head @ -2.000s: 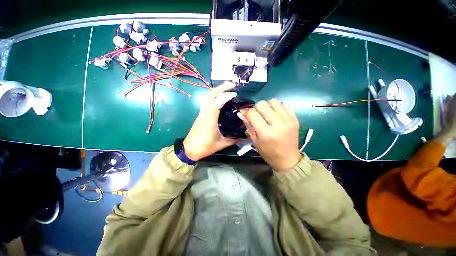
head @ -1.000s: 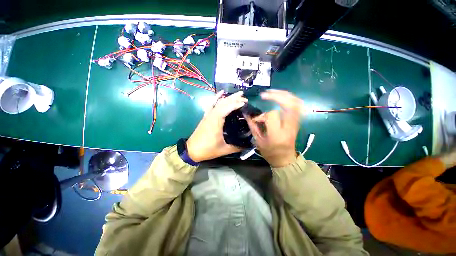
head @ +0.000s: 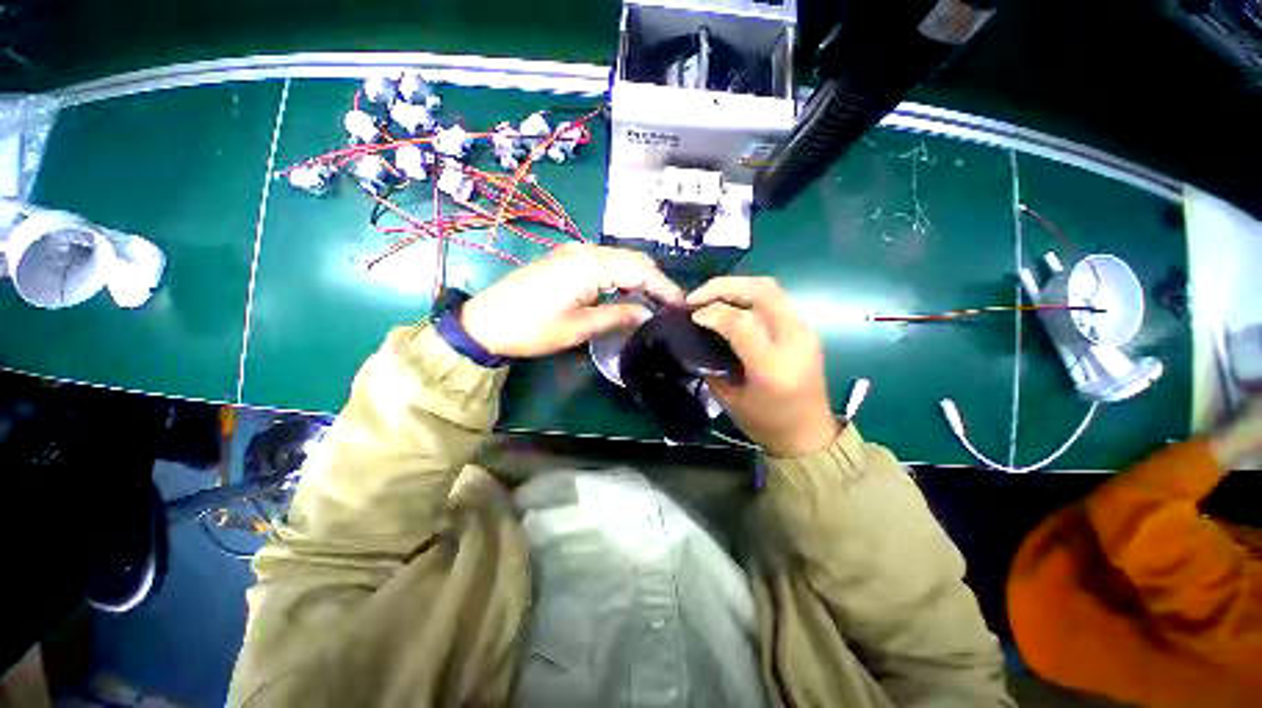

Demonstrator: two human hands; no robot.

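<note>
A black round inner part [head: 678, 362] is in front of me at the bench's near edge, slightly blurred. My right hand [head: 770, 357] grips it from the right side. My left hand [head: 574, 302] reaches over from the left, its fingertips near the part's top edge; whether they touch it is unclear. A white housing [head: 606, 357] shows partly beneath my left hand and beside the black part. A white cable [head: 855, 401] with a pale tip shows right of my right hand.
Screw feeder [head: 688, 138] beyond my hands, with the black screwdriver [head: 886, 97] beside it. Wired components [head: 413, 155] lie heaped left of it. White housings lie at far left [head: 62, 263] and right [head: 1104, 302]. A neighbouring person's orange sleeve [head: 1128, 553] is at lower right.
My left hand has shifted from the black part's left side to above it, its arm further left. The black part is tilted differently, and a white housing edge now shows beside it.
</note>
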